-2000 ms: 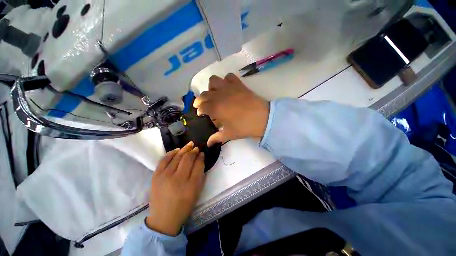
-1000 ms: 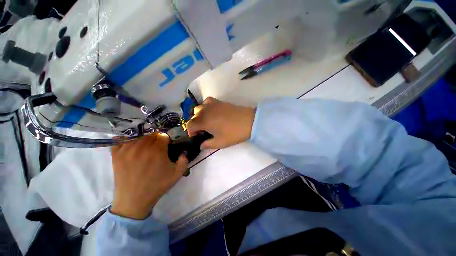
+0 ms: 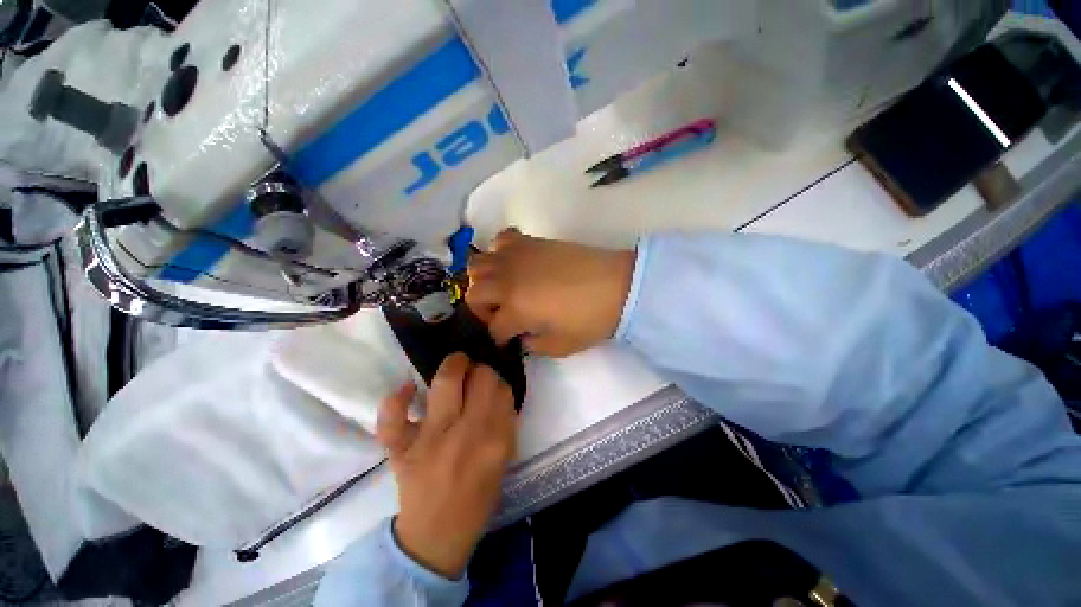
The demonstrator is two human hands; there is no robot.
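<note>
A small black cuff [image 3: 434,342] lies on the machine bed at the presser foot, joined to a white garment panel [image 3: 237,415] that spreads to the left. My left hand [image 3: 453,457] is on the front part of the cuff, fingertips pressing or pinching the fabric. My right hand [image 3: 551,291] is curled over the cuff's right side, close to the needle area, with fingertips gripping the black fabric. The needle point itself is hidden among the metal parts. A blue piece [image 3: 460,247] shows behind the foot.
The white machine head [image 3: 356,83] stands behind, with a chrome bar [image 3: 213,311] at left. Pink and blue pens or snips [image 3: 652,152] and a smartphone [image 3: 948,128] lie to the right. Stacked white-and-black garments [image 3: 36,308] are at far left. A measuring tape [image 3: 616,445] edges the table.
My left hand has moved right, off the white cloth beside the foot and onto the front of the cuff. More black fabric shows between my hands. My right hand stays by the needle.
</note>
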